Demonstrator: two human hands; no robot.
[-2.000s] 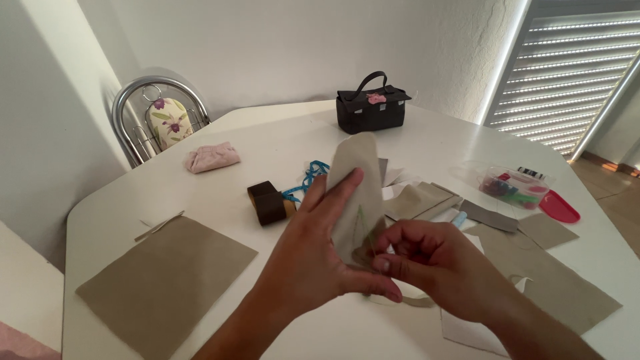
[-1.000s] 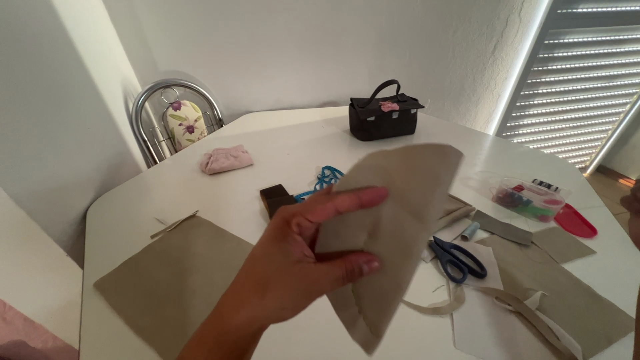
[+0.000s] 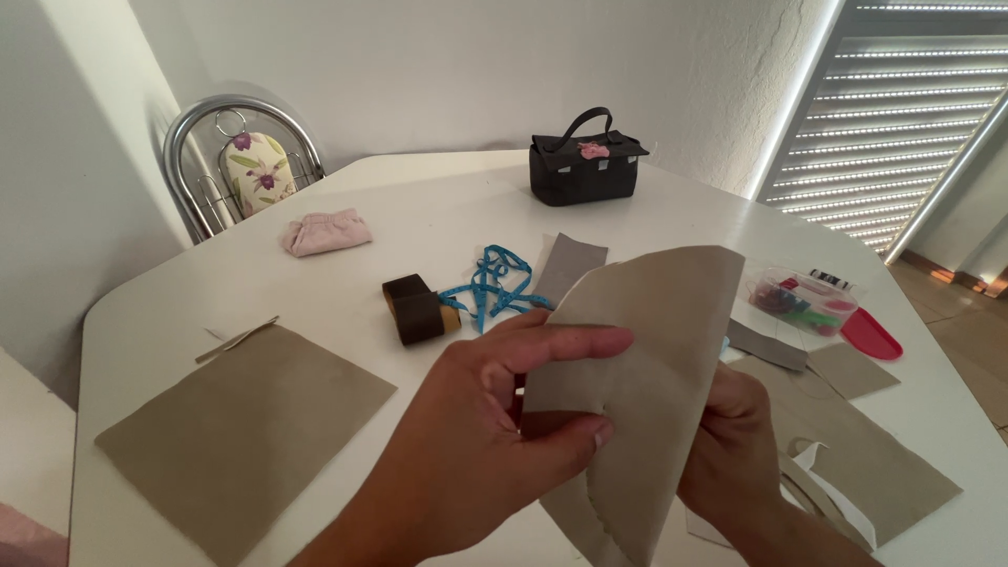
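A folded piece of beige fabric (image 3: 654, 339) with a curved top edge is held upright over the table. My left hand (image 3: 496, 433) grips its left side, thumb and fingers on the near face. Behind its right edge is my right hand (image 3: 732, 441), fingers partly hidden by the fabric, so what they hold cannot be told. A short line of stitching or a cut edge shows low on the piece. Left of my left hand lies a square of beige fabric (image 3: 244, 433) with a thin strip at its top corner. More beige fabric (image 3: 874, 465) lies beyond my right hand.
A blue tape measure (image 3: 500, 287) lies by a dark brown rolled strap (image 3: 413, 311). A black handbag (image 3: 583, 177) and a folded pink cloth (image 3: 327, 232) are farther back. At right are a clear plastic box (image 3: 803, 303), a red lid (image 3: 872, 334) and grey scraps (image 3: 768, 345).
My right hand, out of sight one second ago, is now behind the fabric's right edge. The blue-handled scissors seen one second ago at the right are now hidden.
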